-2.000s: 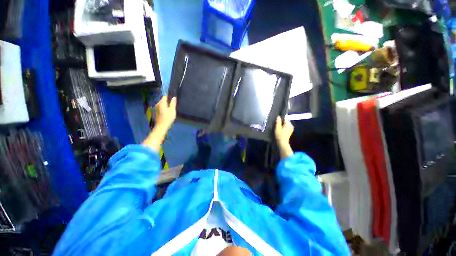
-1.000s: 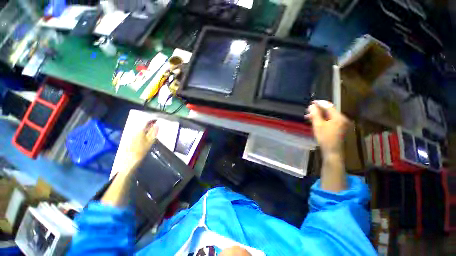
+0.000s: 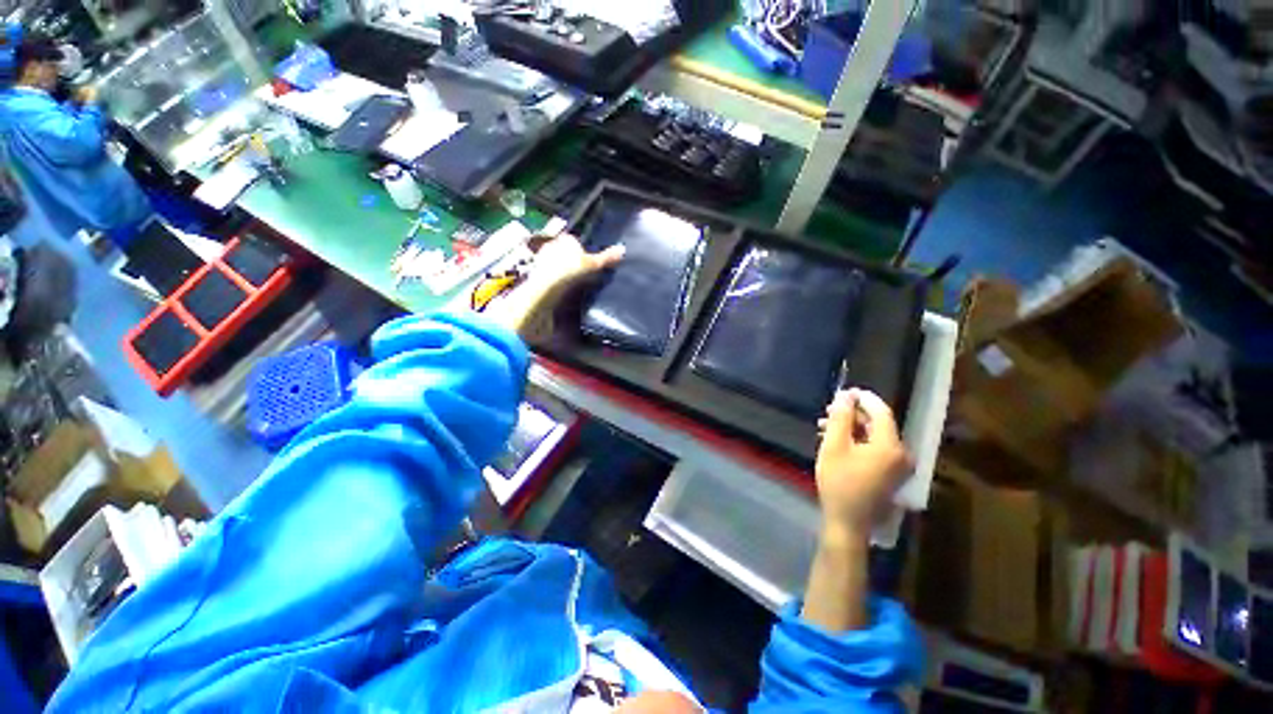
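A black foam tray [image 3: 889, 349] with two recesses lies on the stacked trays at the bench corner. A glossy dark screen [image 3: 645, 279] is in its left recess and another dark screen [image 3: 782, 329] in its right one. My left hand [image 3: 561, 268] reaches over the tray's left edge, thumb and fingers at the left screen's edge; whether it grips the screen is unclear. My right hand [image 3: 861, 449] is at the near lower corner of the right screen, fingertips pinched together around something small and pale, too small to tell.
A green-matted bench [image 3: 339, 212] with scattered tools extends left. Beyond it are a red tray [image 3: 212, 310] and a blue stool [image 3: 299, 391]. A clear-topped tray [image 3: 733, 523] juts out below the stack. Cartons [image 3: 1089, 328] stand at right. Another person [image 3: 67, 147] in blue is at far left.
The view has shifted. My left hand has moved from the lower tray up to the left screen on the bench tray. My right hand stays near the right screen's lower corner.
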